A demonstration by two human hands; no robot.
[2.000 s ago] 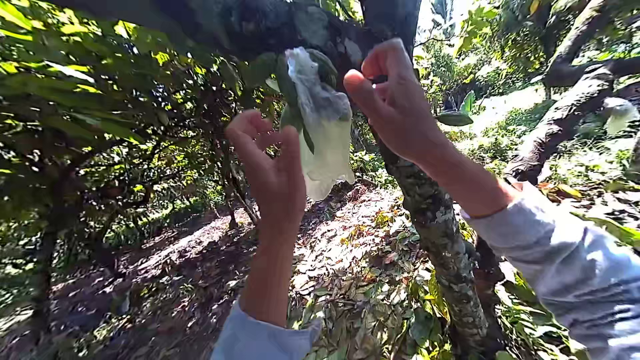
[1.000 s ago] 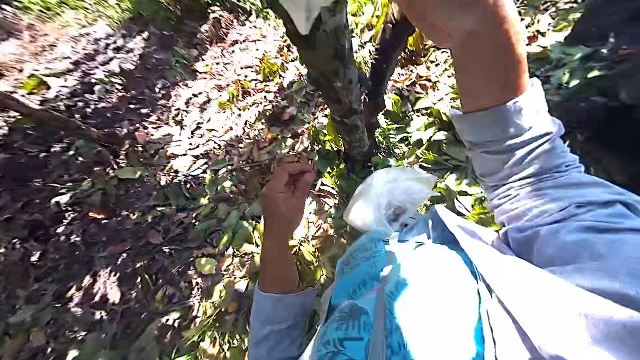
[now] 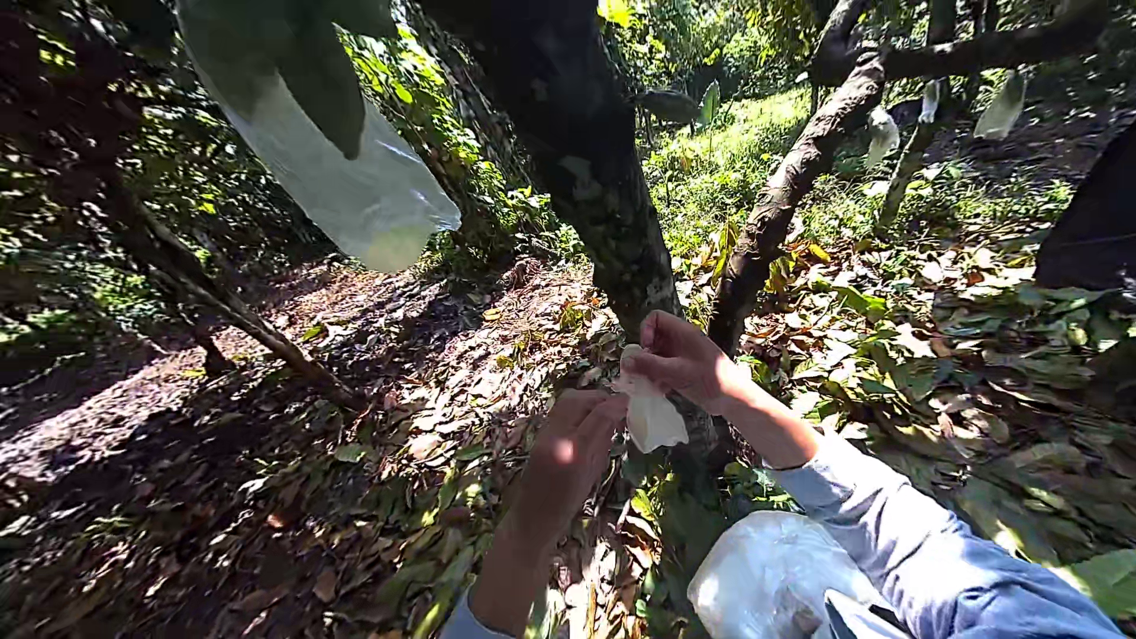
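Observation:
My right hand (image 3: 688,366) grips a small whitish plastic bag (image 3: 655,419) in front of the tree trunk, with its fingers closed near the bag's upper end. My left hand (image 3: 577,439) is at the left side of that bag, its fingertips at or very near the plastic; whether they pinch it is unclear. A larger clear plastic bag (image 3: 772,577) full of whitish material sits low at my front, below my right forearm. At the upper left hangs a translucent bag (image 3: 355,186) around a pod-like fruit, with green leaves over its top.
A dark tree trunk (image 3: 612,177) rises close ahead. A forked branch (image 3: 790,186) leans to its right, and bagged fruits (image 3: 1003,111) hang farther back. Thin stems (image 3: 257,324) slant at the left. Dry leaf litter (image 3: 373,497) covers the ground.
Two seconds ago both hands were raised around the bag hanging on the tree; now they are together lower down at a small plastic bag. The view dipped and came up again.

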